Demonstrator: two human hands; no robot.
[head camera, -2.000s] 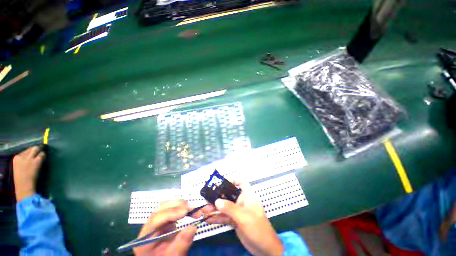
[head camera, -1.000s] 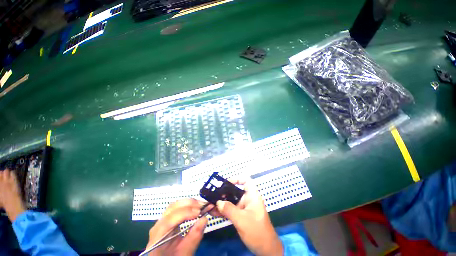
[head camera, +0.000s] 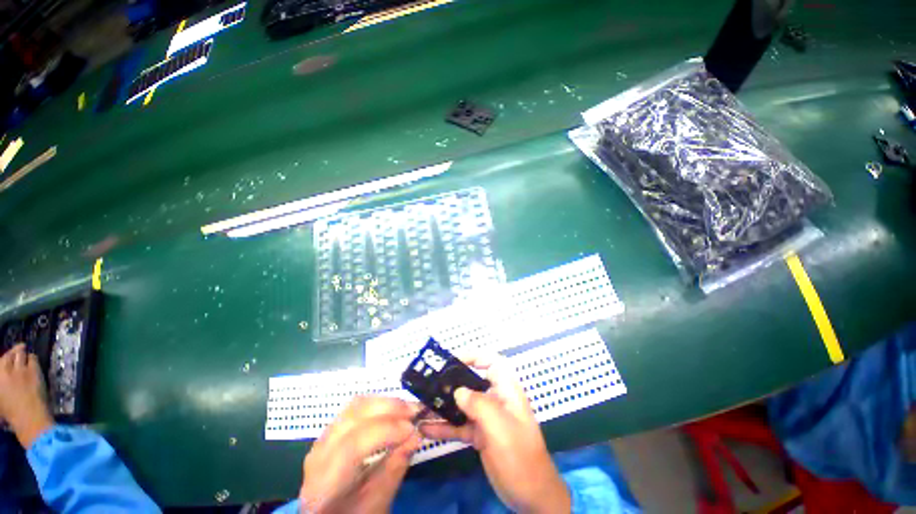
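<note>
A black plastic housing (head camera: 432, 373) with square openings is held in my right hand (head camera: 507, 432), between thumb and fingers, above the dot sheets. My left hand (head camera: 364, 450) is shut on the tweezers (head camera: 376, 459), mostly hidden by the fingers; their tip is close to the housing's lower edge. White adhesive dot sheets (head camera: 573, 376) with rows of small dark dots overlap under and around my hands. A clear blister tray (head camera: 402, 251) lies beyond them, with tiny gold-coloured parts (head camera: 370, 301) on its lower left.
A zip-lock bag of black parts (head camera: 708, 176) lies at right. Two white edging strips (head camera: 331, 201) lie beyond the tray. A loose housing (head camera: 470, 116) lies farther out. A neighbour's hand (head camera: 22, 387) is over a black parts tray (head camera: 68, 356) at left. Yellow tape (head camera: 815, 306) is at right.
The housing in my right hand has tilted, and my right thumb has moved onto its face. The loose housing beyond has shifted left. The neighbour's black parts tray has come into view.
</note>
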